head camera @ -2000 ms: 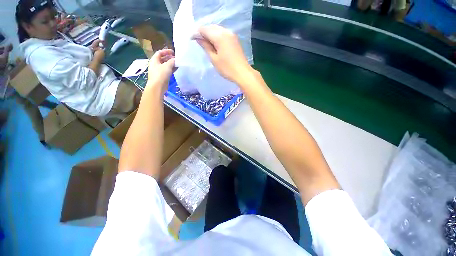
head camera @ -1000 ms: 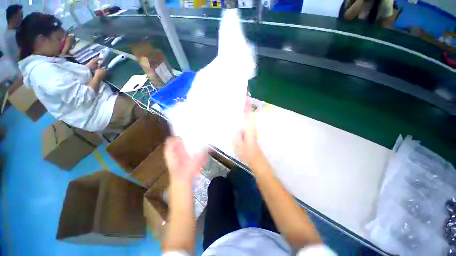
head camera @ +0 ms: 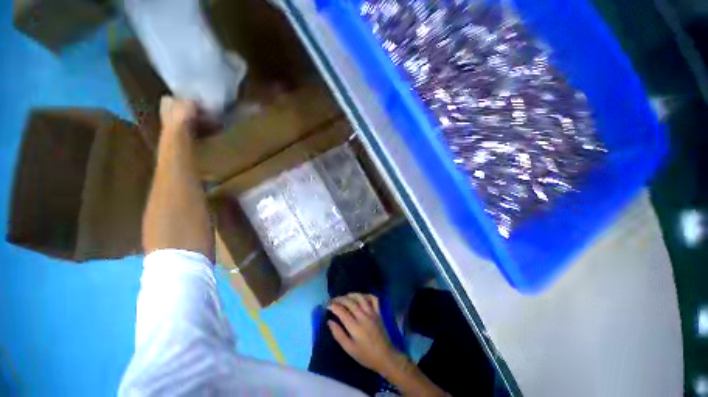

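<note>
My left hand (head camera: 178,115) is blurred at upper left and grips a floppy whitish bag (head camera: 178,46) over the cartons. My right hand (head camera: 359,326) rests on my dark-clad leg, fingers slightly apart, holding nothing. A blue bin (head camera: 536,267) full of loose small silver metal parts (head camera: 497,116) stands on the white board at upper right. An open carton (head camera: 260,279) beside my knees holds clear plastic packs (head camera: 299,217) with shiny contents.
The white board's edge (head camera: 419,221) runs diagonally beside my legs. Another open brown carton (head camera: 116,186) stands on the blue floor (head camera: 70,318) at left. More brown cartons lie around the bag at upper left. A dark green surface shows at far right.
The view has turned and come closer to the bin. The bag has moved from in front of me to the cartons at left, held by my left hand only. My right hand has dropped onto my leg.
</note>
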